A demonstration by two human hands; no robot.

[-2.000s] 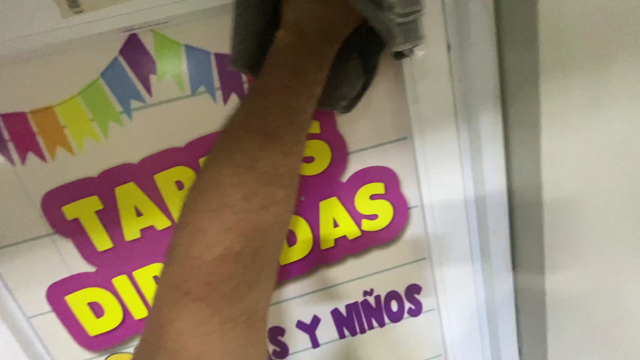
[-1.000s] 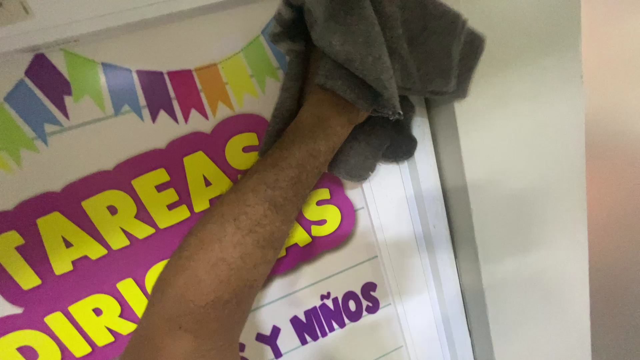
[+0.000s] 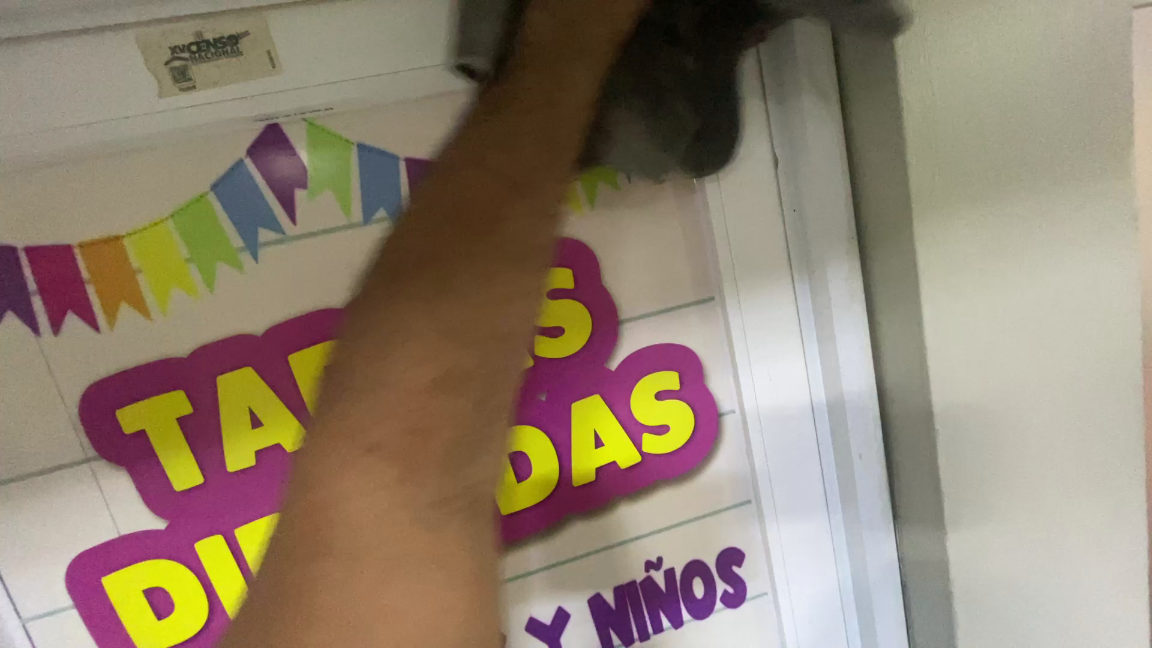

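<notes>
My left forearm rises from the bottom edge across a printed poster (image 3: pixel 666 243) on a white-framed panel. At the top edge, my left hand (image 3: pixel 585 18) is largely cut off and blurred, with a dark gray cloth (image 3: pixel 675 108) bunched around it. The cloth lies over the poster's top right corner and the white frame (image 3: pixel 801 225); its upper part is out of view. Fingers are hidden, so their exact hold does not show. Colored pennants and large yellow lettering on purple are printed on the poster, partly behind the forearm. My right hand is not in view.
A worn paper sticker (image 3: pixel 209 54) bearing writing is on the frame's upper rail at the left. Right of the frame runs a gray shadowed strip (image 3: pixel 900 315), then a pale flat wall or panel (image 3: pixel 1035 315).
One second ago, the gray cloth hung in wide folds over my hand and past the frame's right side; now it is higher in view and mostly cut off. The view has shifted.
</notes>
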